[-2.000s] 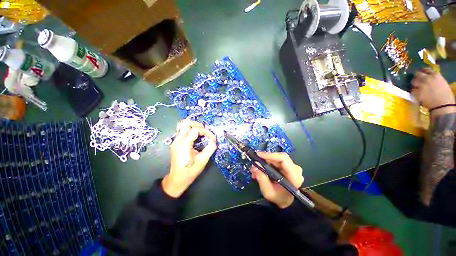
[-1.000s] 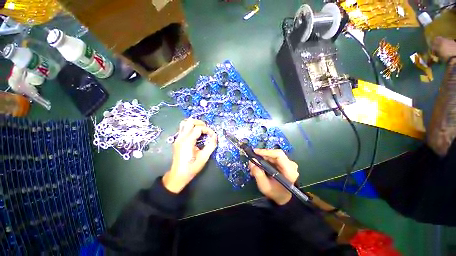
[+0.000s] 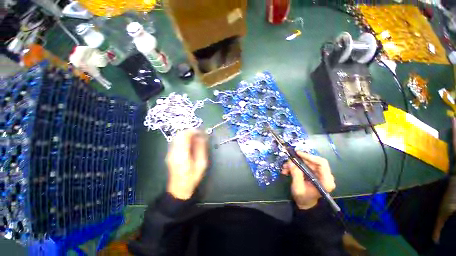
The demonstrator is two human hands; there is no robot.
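Observation:
A blue circuit board panel (image 3: 267, 117) lies on the green bench, with a few white wired parts along its left edge. My right hand (image 3: 311, 179) holds the soldering iron (image 3: 306, 167) like a pencil, its tip over the middle of the panel. My left hand (image 3: 187, 161) is at the lower edge of the white wired parts pile (image 3: 172, 115), left of the panel. It is blurred and its fingertips are unclear, so I cannot tell if it holds anything.
A stack of blue panels (image 3: 85, 155) stands at the left. A cardboard box (image 3: 210, 25), a black phone (image 3: 141, 76) and bottles (image 3: 148, 46) are behind. The soldering station (image 3: 341, 95) stands right, beside yellow sheets (image 3: 412, 140). A person's arm (image 3: 446, 210) shows at the right edge.
My left hand has moved left from the panel to the parts pile. The right hand still holds the iron over the panel. The view has turned left, showing more of the panel stack.

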